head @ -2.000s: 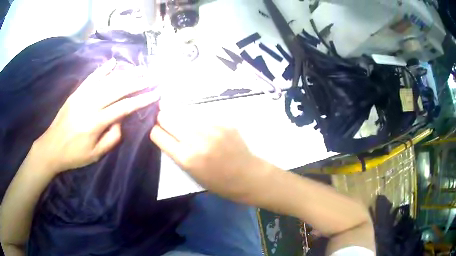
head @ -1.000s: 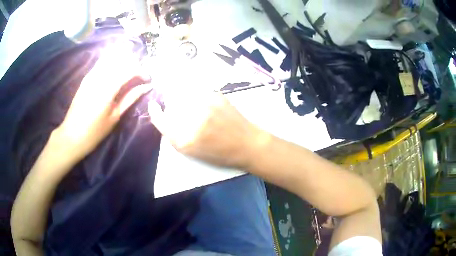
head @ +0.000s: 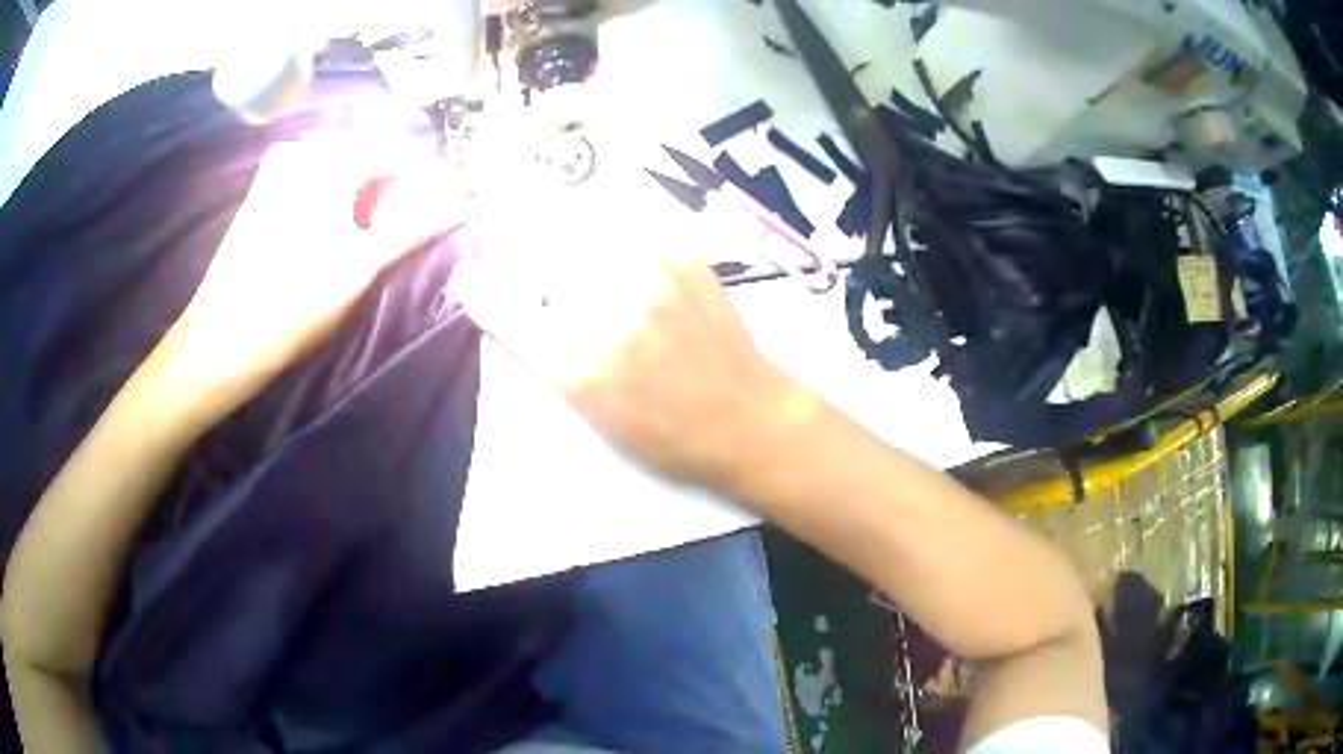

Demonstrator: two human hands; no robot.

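Note:
A dark navy garment (head: 339, 516) covers the left of the table and my lap, its edge running up to the sewing machine's needle area (head: 460, 125). My left hand (head: 317, 228) lies on the cloth just left of the needle area, its fingers washed out by glare. My right hand (head: 633, 346) is at the garment's right edge, below the needle area. Its fingertips meet the cloth, but glare hides whether they pinch it.
Pink-handled thread snips (head: 759, 214) lie right of the needle area, among short black fabric tabs (head: 737, 122). A heap of black strips (head: 1016, 280) lies at the right table edge. A yellow-framed cart (head: 1149, 486) stands beyond it.
My left hand has moved up and right toward the needle area, its fingers now less spread. My right hand has moved slightly up and right. The garment's right edge has shifted.

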